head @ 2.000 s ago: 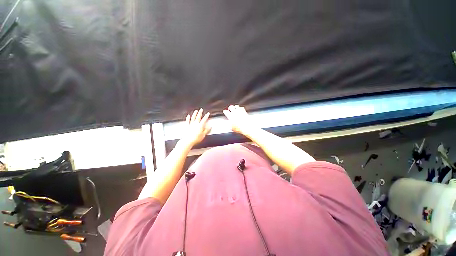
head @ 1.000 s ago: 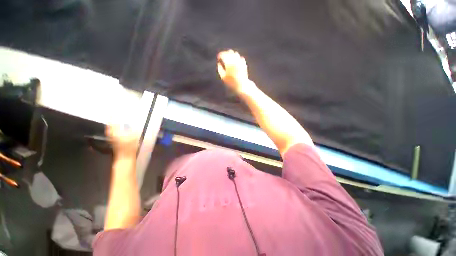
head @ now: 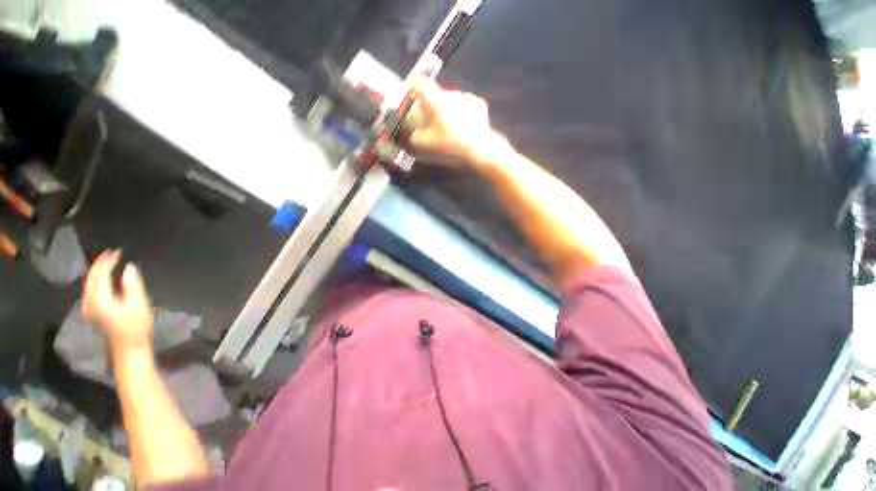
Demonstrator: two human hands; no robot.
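Note:
The black fabric point(head: 634, 144) covers the table. The cross rail point(head: 307, 264), silver-white with a dark central groove, runs diagonally over the table edge, its near end overhanging. A blurred red, white and dark device point(head: 384, 134) sits on the rail. My right hand point(head: 442, 117) is closed at the device's right side; the fingertips are partly hidden. My left hand point(head: 120, 299) is off the table at the left, empty, with thumb and fingers apart.
The pale blue-white table edge point(head: 471, 261) slants down right. Blue patches point(head: 286, 215) flank the rail. A short yellow stick point(head: 742, 406) lies on the cloth at the lower right. Dark equipment point(head: 72, 125) stands left. Pale scraps point(head: 187, 393) lie on the floor.
The view has turned. My right hand has gone from the cloth to the device, which now shows on the rail. My left hand has moved away from the rail, out to the left.

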